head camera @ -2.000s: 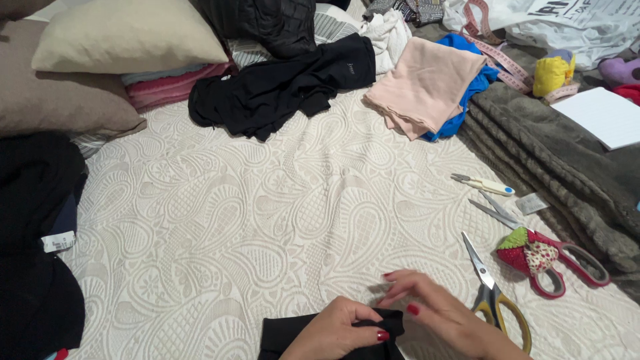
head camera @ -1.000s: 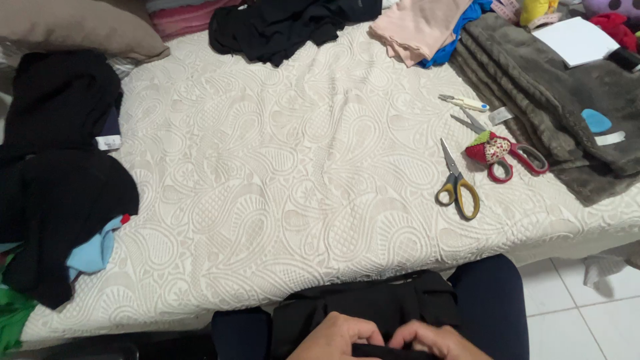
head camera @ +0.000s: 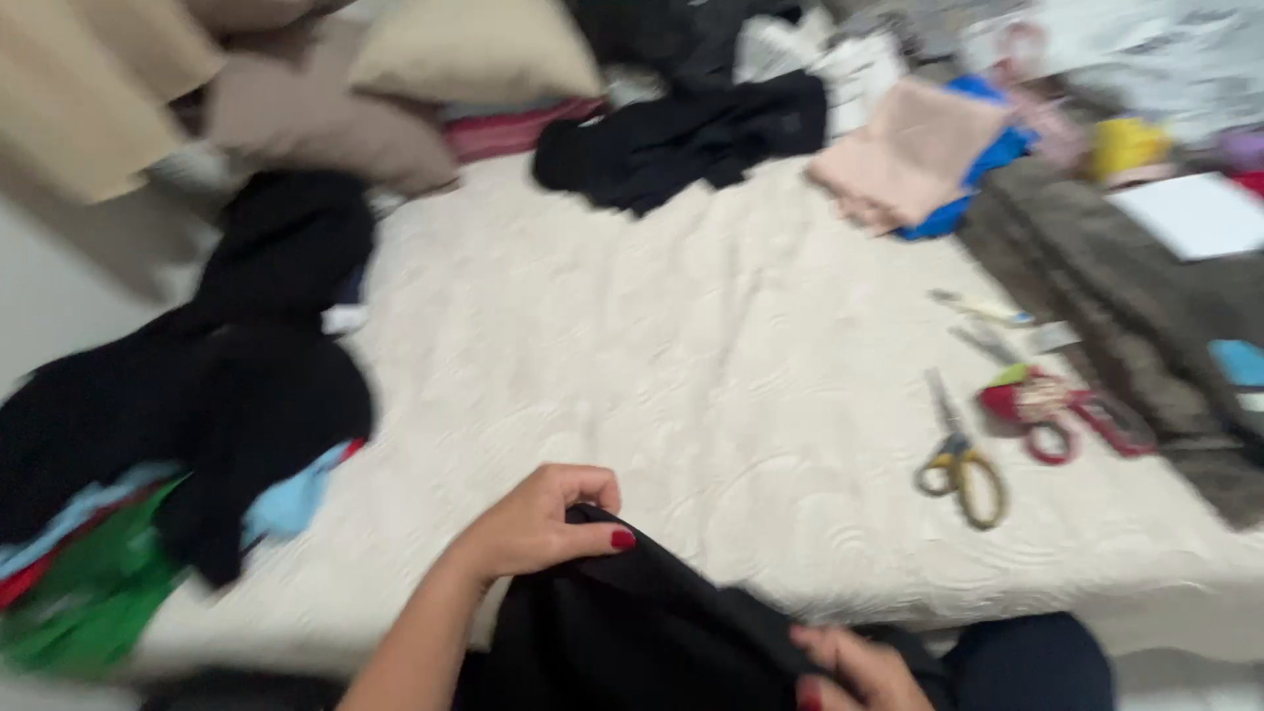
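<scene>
My left hand (head camera: 548, 523) pinches the upper edge of a black cloth (head camera: 642, 632) between thumb and fingers, over the front part of the bed. Lower and to the right, my right hand (head camera: 854, 667) grips the same edge, partly cut off by the bottom of the view. Between both hands the edge runs slanting and taut, and the rest of the cloth hangs over my lap. Scissors with yellow and grey handles (head camera: 958, 474) lie on the patterned white bedspread (head camera: 592, 346) to the right. The picture is blurred.
Red-handled scissors (head camera: 1052, 439) lie beside a strawberry-shaped pincushion (head camera: 1027, 395) and thread snips (head camera: 983, 306). Dark clothes (head camera: 276, 375) are piled left. Behind are a black garment (head camera: 681, 138), pink cloth (head camera: 918, 148) and pillows (head camera: 474, 49); a grey blanket (head camera: 1116, 296) lies right.
My hands were close together on the black cloth a second ago; now they are apart, with its edge stretched between them, my left hand raised over the bed. The view has shifted.
</scene>
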